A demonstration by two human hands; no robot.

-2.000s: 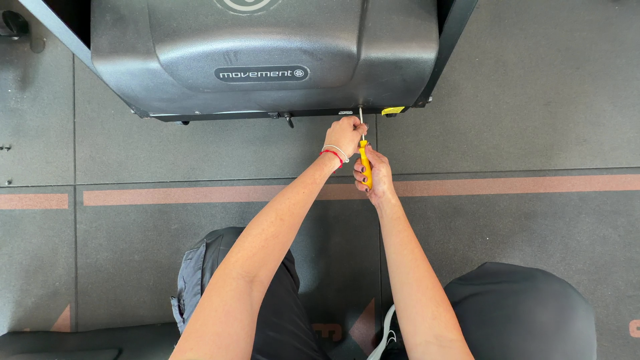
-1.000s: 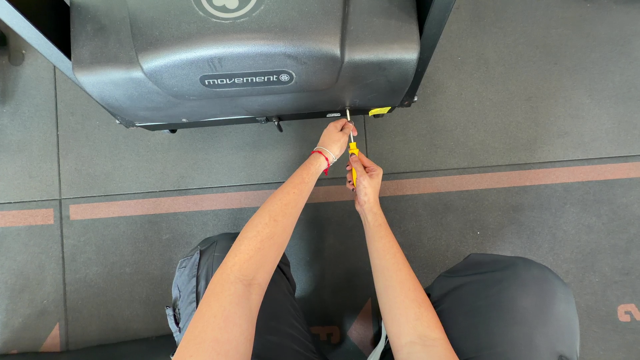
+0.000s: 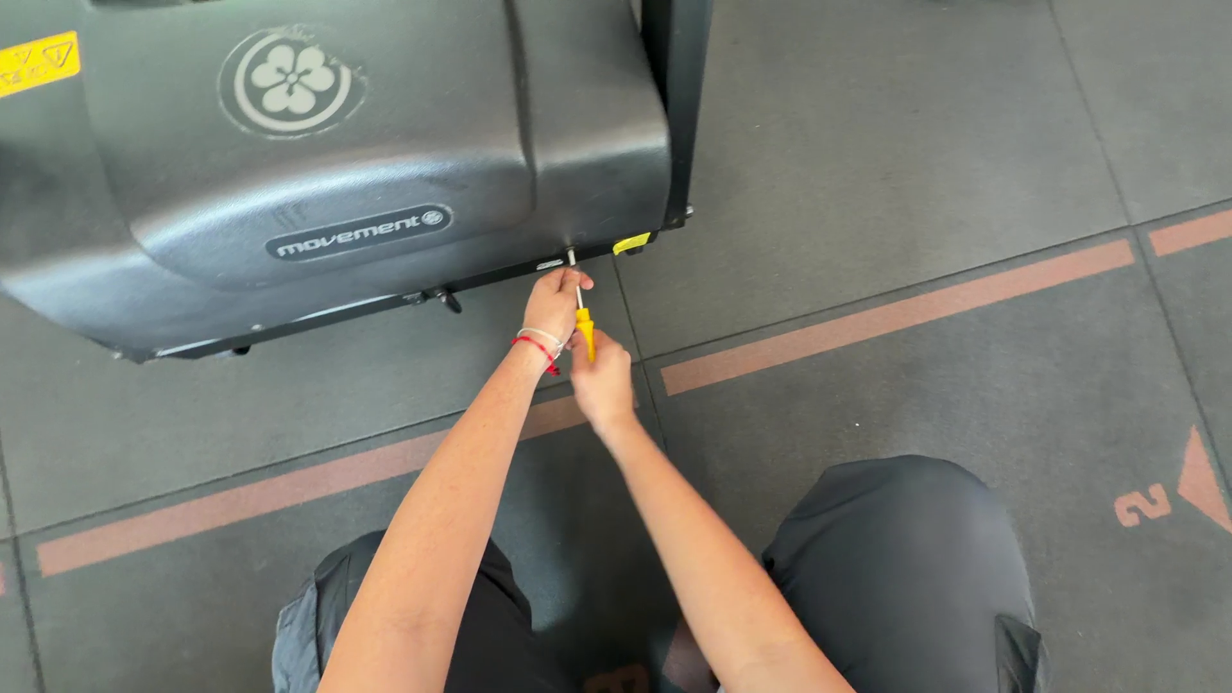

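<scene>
My right hand (image 3: 602, 380) grips the yellow handle of a screwdriver (image 3: 585, 329). The metal shaft runs up past the fingers of my left hand (image 3: 555, 303), which are pinched around or beside it; which of the two is hard to tell. Above those fingers, a light metal tip or screw (image 3: 572, 256) shows at the lower edge of a dark grey plastic machine cover (image 3: 404, 164) marked Movement. Red and white string bracelets circle my left wrist.
A dark metal upright (image 3: 685, 106) borders the cover's right side. A yellow label (image 3: 631, 244) sits at its lower right corner, and a small black knob (image 3: 449, 301) juts from the lower edge. Dark rubber floor tiles (image 3: 914, 173) carry orange stripes. My knees frame the lower view.
The view has shifted and turned, so the machine appears tilted. Both hands remain at the same place on the cover's lower edge, with the screwdriver still held.
</scene>
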